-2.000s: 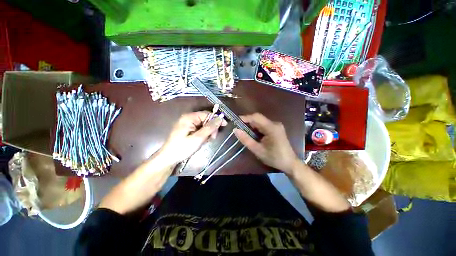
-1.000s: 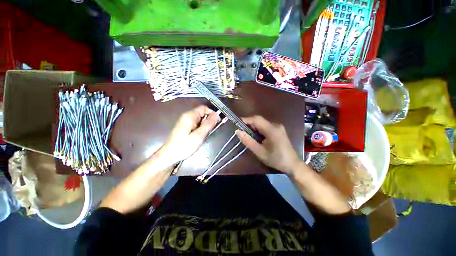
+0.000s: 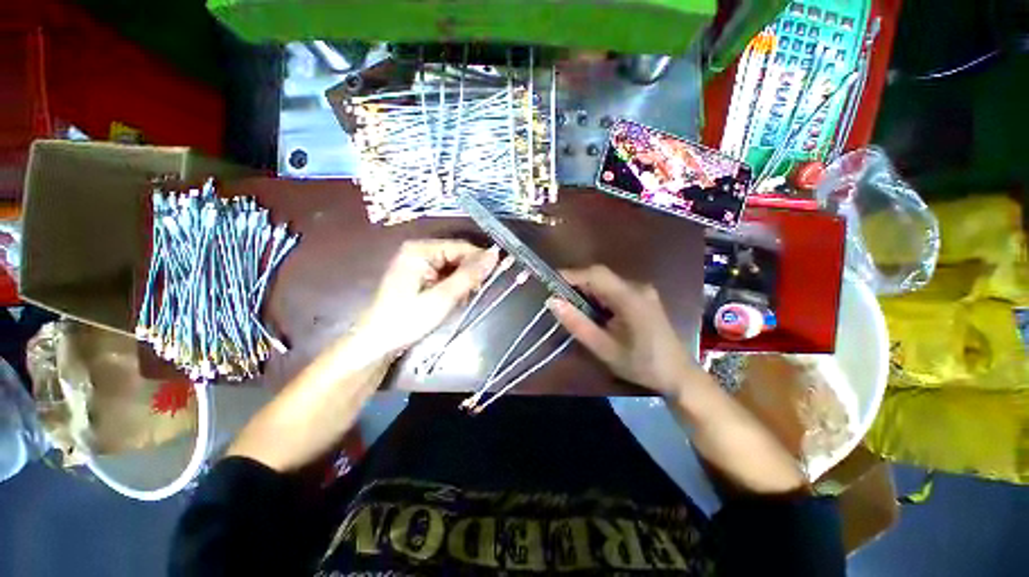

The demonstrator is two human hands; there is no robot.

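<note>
A narrow dark slotted insert bar (image 3: 504, 239) lies slantwise in the air over the brown tabletop. My right hand (image 3: 627, 327) grips its lower right end. Several thin white cables (image 3: 521, 358) hang from the bar toward the table's front edge. My left hand (image 3: 427, 291) is at the bar's left side, its fingertips pinched on a cable end; the fingers partly hide the tip. A wide pile of white cables with brass ends (image 3: 451, 152) lies behind the bar by the press. A second, greyer cable pile (image 3: 212, 282) lies at the left table edge.
The green press head (image 3: 463, 20) stands above the metal plate (image 3: 310, 124) at the back. A smartphone (image 3: 675, 175) lies right of the pile. A red parts bin (image 3: 807, 282), a clear plastic bag (image 3: 886, 220) and a white tub (image 3: 874, 361) are right. An open carton (image 3: 79, 231) is left.
The green press head shows higher in the picture, baring more plate behind the pile. More cables hang from the bar than before. My left hand stays near the bar, and the view has shifted slightly.
</note>
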